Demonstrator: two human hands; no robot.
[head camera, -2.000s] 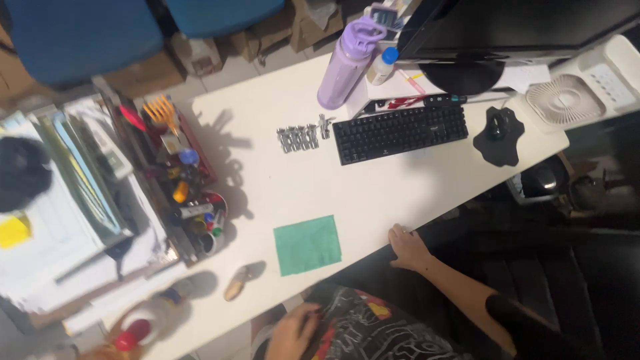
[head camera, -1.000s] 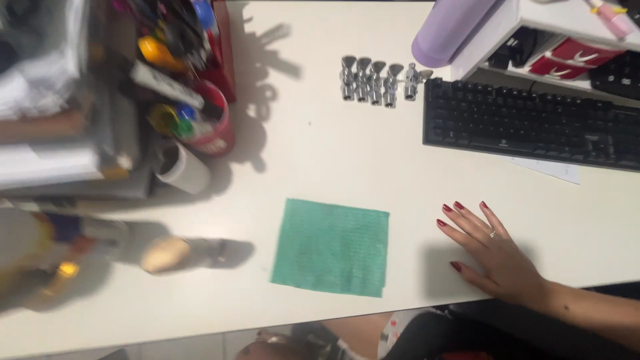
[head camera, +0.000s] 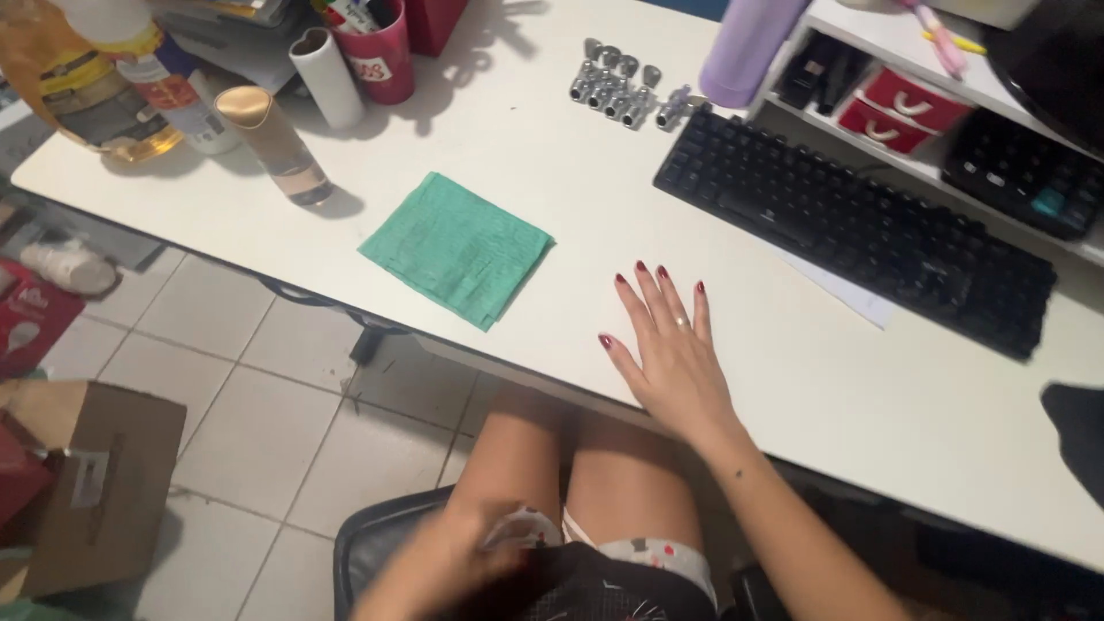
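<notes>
My right hand (head camera: 677, 362) lies palm down on the white table (head camera: 595, 233), fingers apart, dark red nails and a ring showing, nothing in it. To its left a folded green cloth (head camera: 457, 248) rests flat near the table's front edge. Blurred at the bottom, my left hand (head camera: 483, 539) is over my lap; its fingers cannot be made out. Beyond the cloth, several small metal fittings (head camera: 614, 86) stand in a row, with one more metal fitting (head camera: 674, 108) beside the keyboard. A clear bottle with a gold cap (head camera: 276, 147) is left of the cloth.
A black keyboard (head camera: 854, 228) and a purple bottle (head camera: 752, 47) are at the back right, by a white shelf with red drawers (head camera: 906, 103). At the back left are a red cup of markers (head camera: 377, 60), a white tube (head camera: 329, 82) and larger bottles (head camera: 172, 86). A cardboard box (head camera: 112, 492) sits on the floor.
The view has shifted and turned a good deal. My right hand, at the table's front edge two seconds ago, now lies further onto the tabletop with its fingers spread.
</notes>
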